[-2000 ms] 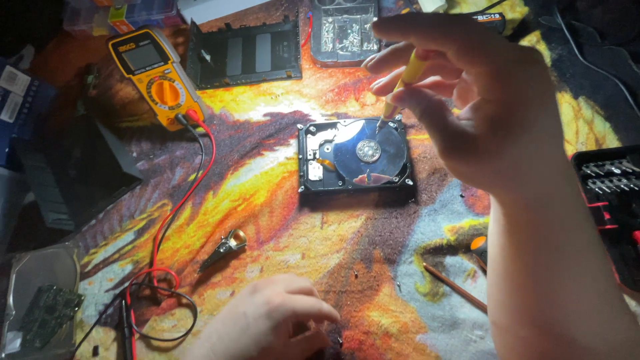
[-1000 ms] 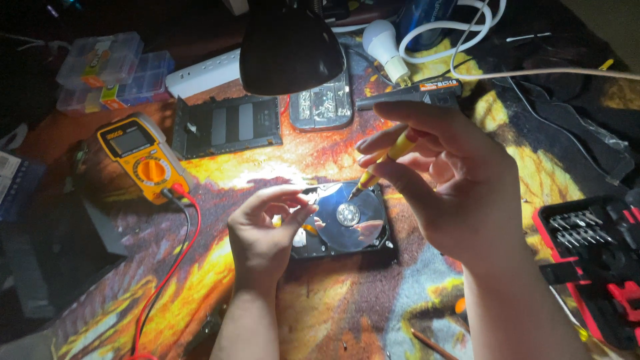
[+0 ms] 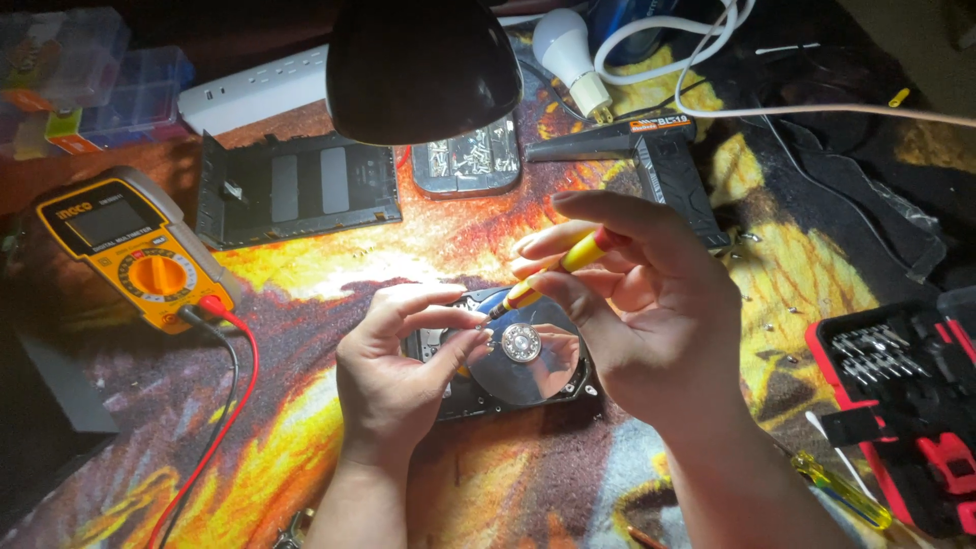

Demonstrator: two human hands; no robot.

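Observation:
An opened hard disk drive (image 3: 560,358) lies on the patterned cloth, its shiny platter and round hub showing. My right hand (image 3: 648,305) holds a yellow and red precision screwdriver (image 3: 583,253) between thumb and fingers, tilted down to the left above the platter. The thumb and fingertips of my left hand (image 3: 412,354) come together at the screwdriver's tip, over the left part of the drive. Whether a small part is pinched there cannot be made out. My left fingers hide some of the drive's left side.
A black lamp head (image 3: 423,72) hangs over the back. Behind the drive are a black plastic cover (image 3: 305,187) and a screw tray (image 3: 469,160). An orange multimeter (image 3: 137,248) with leads lies left; a red and black bit case (image 3: 884,396) and a yellow screwdriver (image 3: 842,488) lie right.
My left hand has come up from the cloth below the drive to the screwdriver's tip. The screwdriver stays in my right hand. The view has shifted, bringing in the lamp head.

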